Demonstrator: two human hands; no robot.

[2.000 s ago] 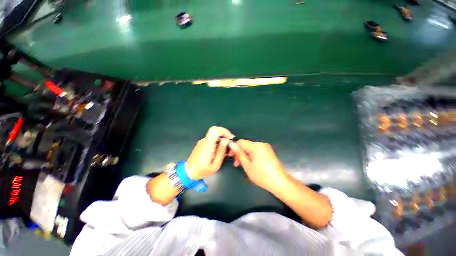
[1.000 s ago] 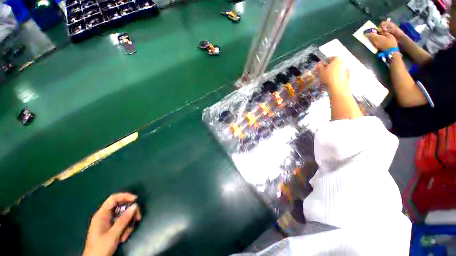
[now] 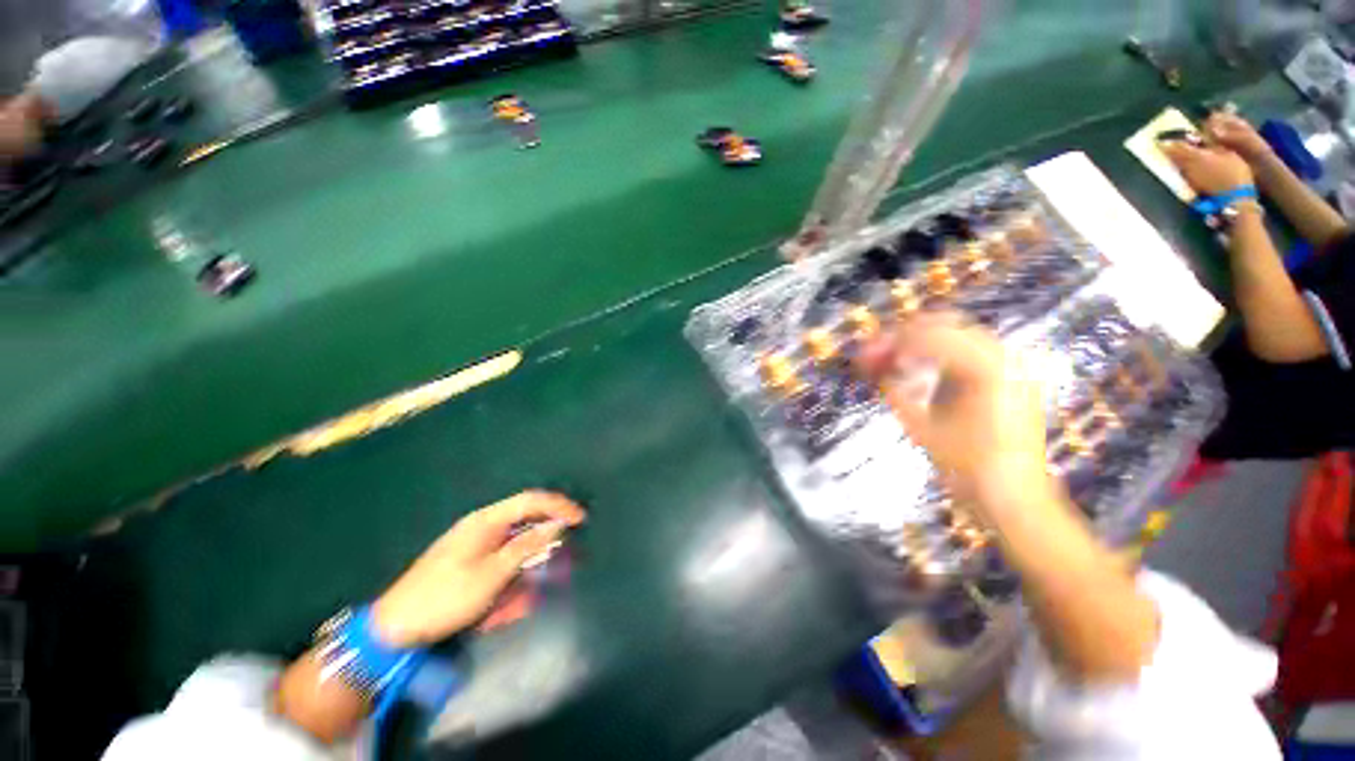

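Note:
My left hand (image 3: 483, 565), with a blue wrist strap, is over the green mat at the lower left. Its fingers are closed around a small dark shiny part, probably a watch housing (image 3: 543, 552), mostly hidden by the fingers. My right hand (image 3: 951, 390) is over the clear blister tray (image 3: 847, 473) at the right. It is motion-blurred. Something pale shows at its fingers, but I cannot tell whether it is held. The tray holds rows of orange and black parts.
Several small parts lie on the green belt (image 3: 624, 208) beyond the yellow strip (image 3: 401, 402). A black parts tray (image 3: 446, 52) is at the back. A clear upright post (image 3: 892, 127) stands behind the blister tray. Another person's hands (image 3: 1222, 161) are at the right; another person is at the upper left.
My right hand has moved from the blister tray's far edge back over its middle. The view has shifted, and my left hand still holds the small part. Parts on the belt have shifted in view.

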